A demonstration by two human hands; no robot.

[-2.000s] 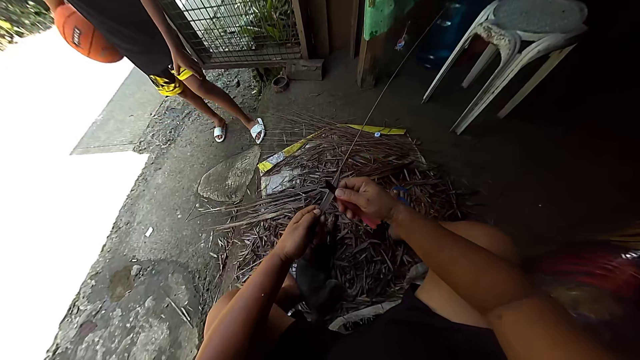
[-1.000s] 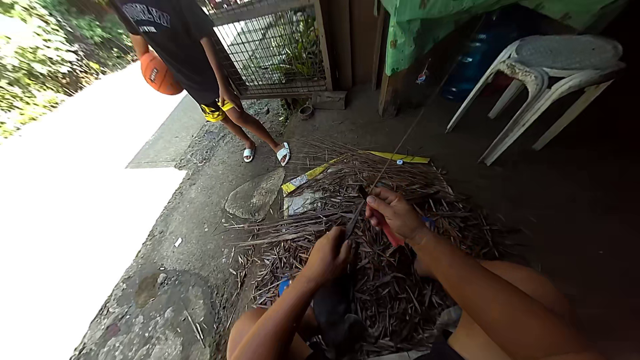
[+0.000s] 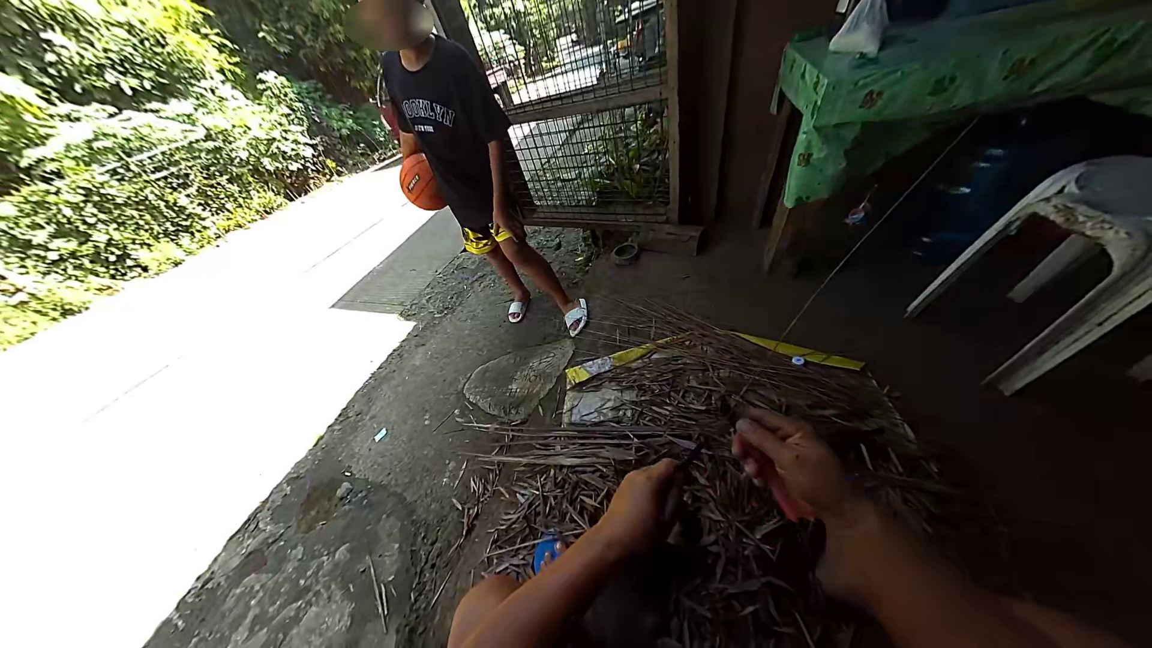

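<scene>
My left hand (image 3: 641,506) is closed around a thin dark object (image 3: 691,454), too shadowed to name, whose end points up toward the right hand. To its right, my right hand (image 3: 796,459) grips a red handle (image 3: 781,481) of some tool; the tool's working end cannot be made out. Both hands are apart, above a wide heap of dry brown leaf strips (image 3: 747,540). Long thin brown stalks (image 3: 576,445) lie across the heap's left side. A yellow strap or strip (image 3: 630,355) runs along the far edge of the heap.
A person (image 3: 454,135) holding an orange basketball (image 3: 421,182) stands beyond the heap near a wire-mesh gate (image 3: 589,153). At right are a white plastic stool (image 3: 1071,225) and a table with a green cloth (image 3: 900,85). A flat stone (image 3: 519,380) lies left of the heap.
The view has swung upward and left, showing more of the person with the ball and the greenery. My hands are farther apart than two seconds ago.
</scene>
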